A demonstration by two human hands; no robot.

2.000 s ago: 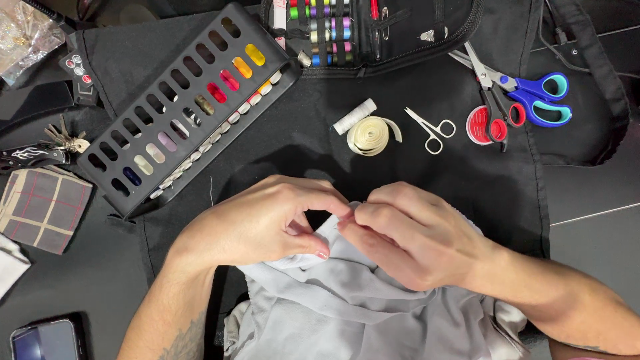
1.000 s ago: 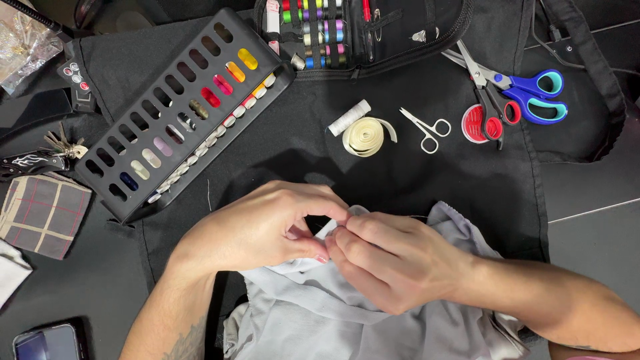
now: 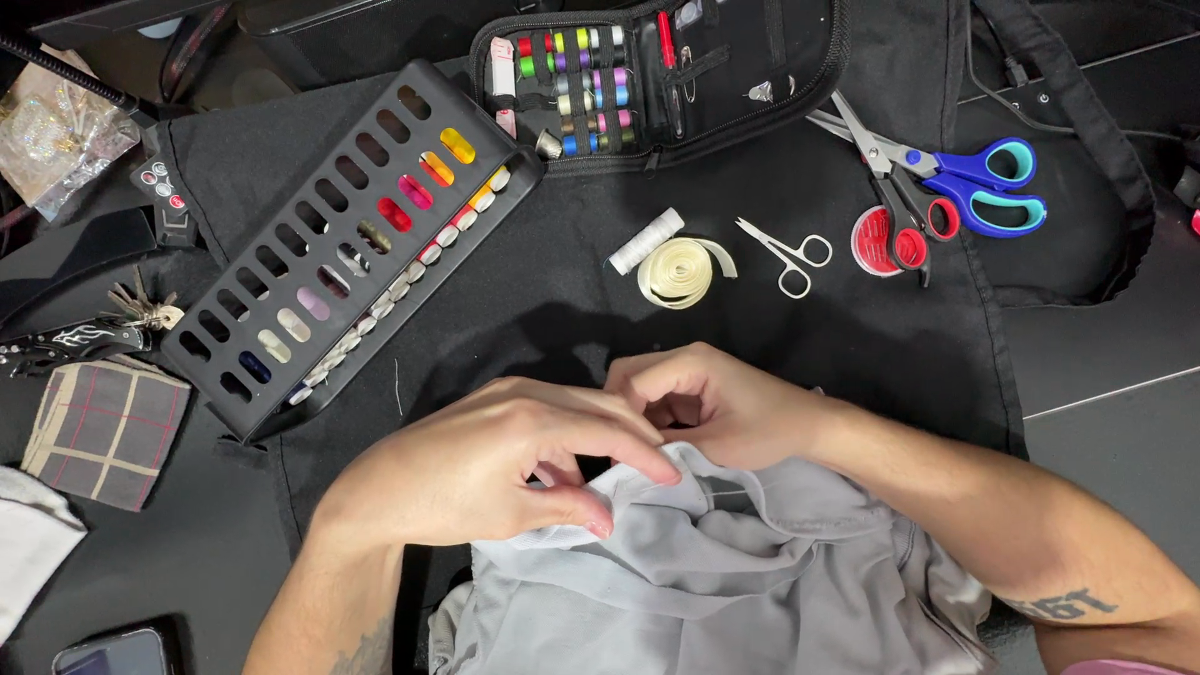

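Note:
A light grey fabric garment [image 3: 694, 581] lies bunched at the bottom centre. My left hand [image 3: 516, 459] pinches its edge between thumb and fingers. Behind that edge is my right hand [image 3: 722, 403], its fingers curled by the cloth and their tips hidden; whether it holds a needle cannot be seen. A fine thread [image 3: 727, 493] spans a gap in the folds. Beyond the hands lie a spool of white thread [image 3: 647, 241], a cream rolled tape [image 3: 677, 272] and small metal scissors [image 3: 787, 258].
A black thread organizer [image 3: 347, 244] stands at the left, an open sewing kit [image 3: 656, 84] behind. Blue-handled scissors [image 3: 984, 183] and red-and-black scissors [image 3: 905, 202] overlap by a red round case [image 3: 872, 239]. Keys [image 3: 145, 305], checked cloth [image 3: 108, 431] and a phone [image 3: 112, 653] are at the left.
My right hand has drawn back from the front of the cloth edge to behind it, its fingers now by the left hand's knuckles. The left hand still pinches the edge.

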